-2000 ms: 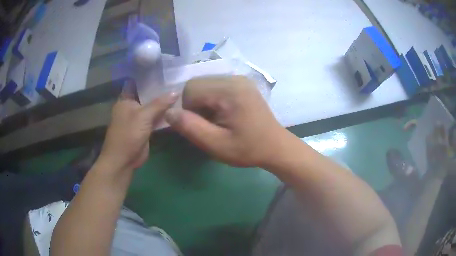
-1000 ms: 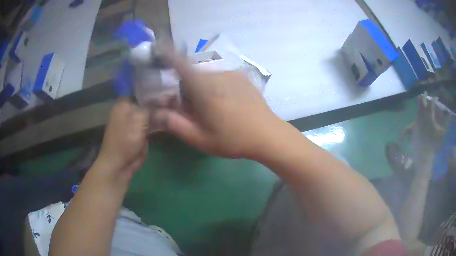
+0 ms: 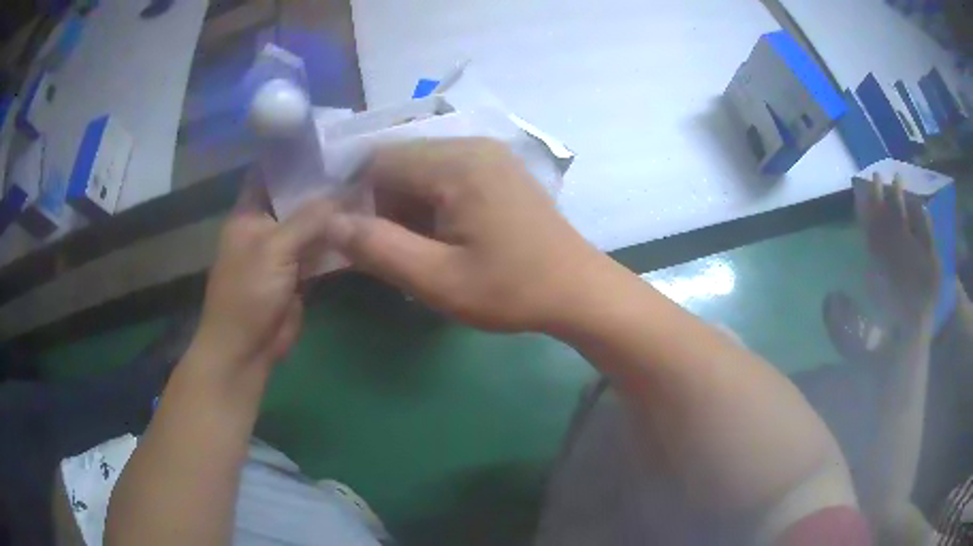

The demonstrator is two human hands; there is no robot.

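The small fan (image 3: 280, 108) stands up in front of me at upper left, its white hub clear and its blue blades blurred. My left hand (image 3: 267, 251) is closed round the fan's white lower part. My right hand (image 3: 459, 229) is beside it, thumb and fingers curled close to my left fingers; whether it grips anything is hidden. A whitish box or bag piece (image 3: 347, 176) lies between and behind the hands. An opened white carton with flaps (image 3: 501, 123) rests on the table just behind my right hand, partly hidden.
The white table (image 3: 640, 117) has a blue-and-white retail box (image 3: 784, 101) at right, with more blue boxes (image 3: 891, 117) beyond. Another person's hands (image 3: 905, 240) hold a carton at far right. Retail boxes (image 3: 101, 165) stand at left. Green floor (image 3: 448, 405) shows below.
My right hand has moved down from beside the fan head toward my left fingers. The fan blades are now more blurred. The neighbour's carton at right has turned and shows its blue side.
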